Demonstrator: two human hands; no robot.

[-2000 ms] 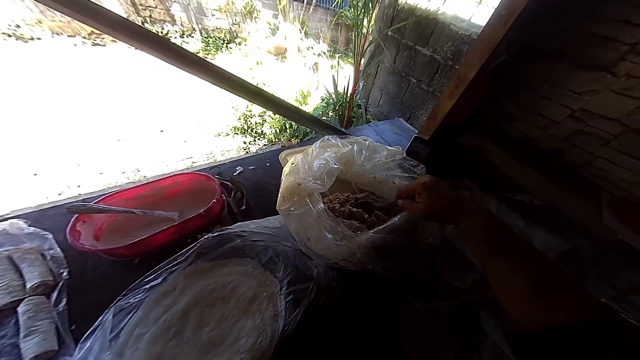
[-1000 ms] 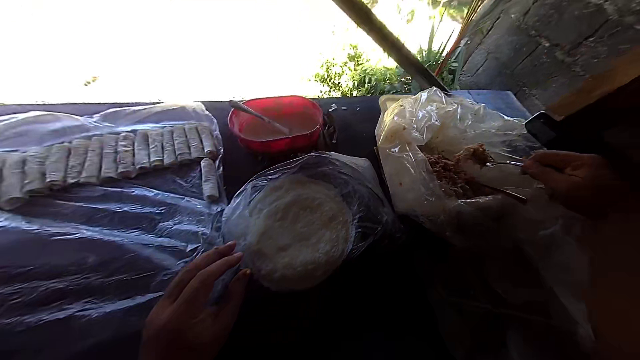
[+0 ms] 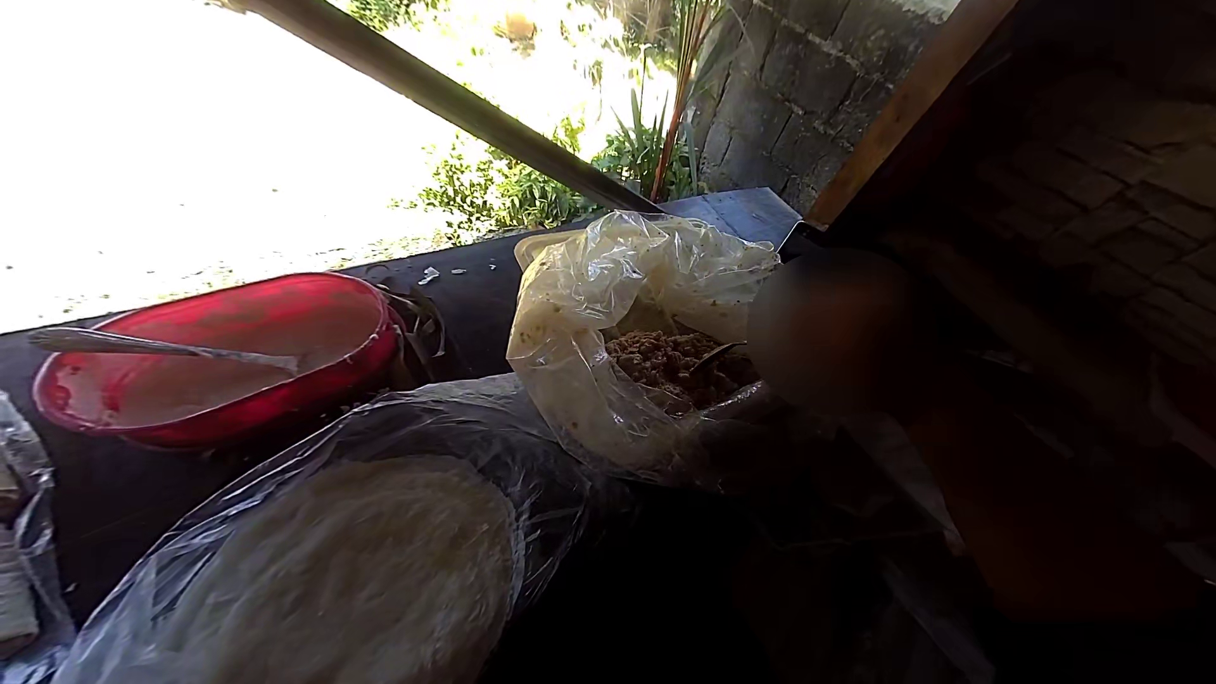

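Note:
My right hand point(image 3: 836, 332), blurred and dark, is at the right side of a clear plastic bag point(image 3: 570, 361) with its mouth spread wide. Brown, crumbly filling point(image 3: 665, 366) lies in the bag. A dark metal spoon point(image 3: 717, 356) dips into it, its handle running toward my right hand. Left of and nearer than the bag, a stack of thin, pale round wrappers point(image 3: 351, 570) rests on clear plastic film. My left hand is out of view.
A red plastic tub point(image 3: 237, 408) of pale paste, with a metal utensil point(image 3: 161, 347) across it, stands at left. Rolled wrappers point(image 3: 14, 589) lie on plastic at the left edge. A slanting pole point(image 3: 456, 109) and block wall point(image 3: 788, 114) stand behind the dark table.
The spoon, raised with a clump of filling one second ago, is down in the filling. My left hand, then beside the wrappers, has left view. The view has swung and tilted.

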